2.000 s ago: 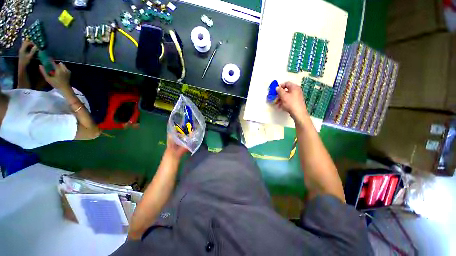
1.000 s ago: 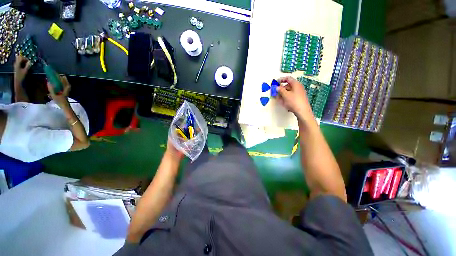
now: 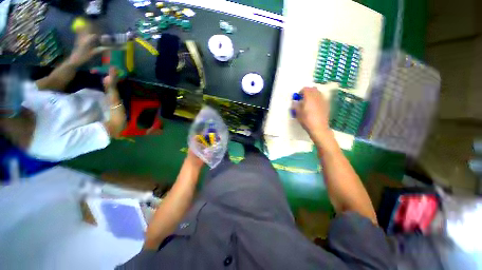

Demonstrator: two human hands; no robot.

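My left hand holds a clear plastic bag by its lower part; the bag's mouth gapes and blue and yellow items show inside. My right hand is over the beige cardboard sheet, its fingers closed on small blue picks. The picks are blurred and partly hidden by the fingers, so I cannot tell how many are held. Green circuit boards lie on the cardboard beside my right hand, with another board block nearer me.
A blurred tray of rowed units stands right of the cardboard. White spools sit on the dark bench. A coworker in a white top reaches over the bench at left. A red object is below the bench.
The picks lying loose on the cardboard a second ago no longer show apart from my right hand. The view has shifted and blurred. The coworker's hand has moved right across the bench.
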